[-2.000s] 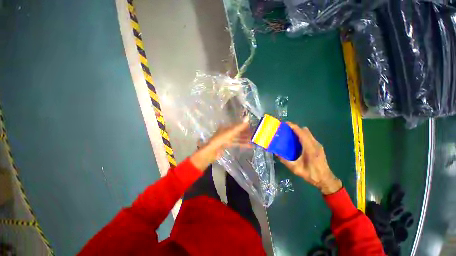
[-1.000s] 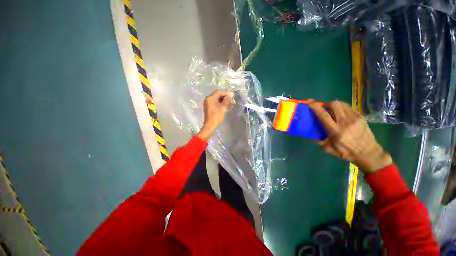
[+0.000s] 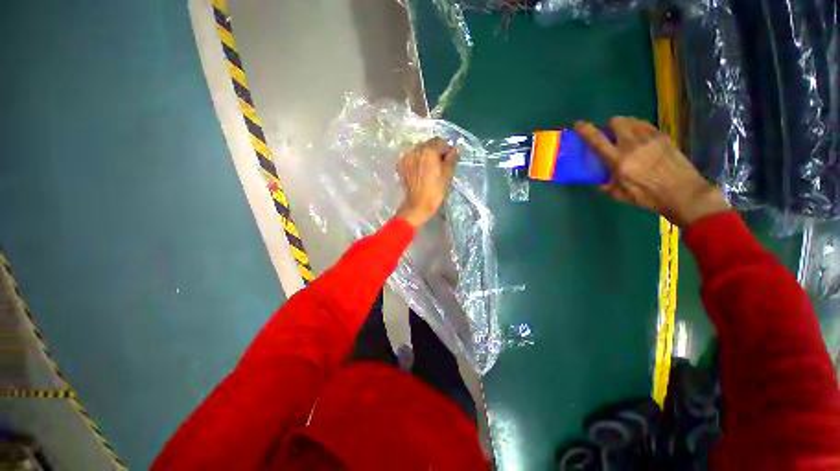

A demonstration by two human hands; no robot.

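My right hand (image 3: 649,166) grips the blue tape dispenser (image 3: 578,156), its orange-yellow end pointing left, over the green table (image 3: 571,276). A glossy strip of clear tape (image 3: 505,153) runs from the dispenser mouth toward my left hand. My left hand (image 3: 426,175) has its fingers pinched at the top of the clear plastic bag (image 3: 368,166), seemingly on the tape end. The bag hangs over the near table edge. Short clear tape pieces lie on the table beside the bag.
Black parts under clear plastic (image 3: 783,101) lie in rows at the upper right. Black rings (image 3: 635,428) lie in a heap at the lower right. A yellow line (image 3: 667,304) runs along the table. A black-and-yellow striped line (image 3: 262,152) marks the floor at left.
The dispenser has moved right and up from the bag, and turned level. My left hand has closed its fingers and moved up. A tape strip now spans between the hands.
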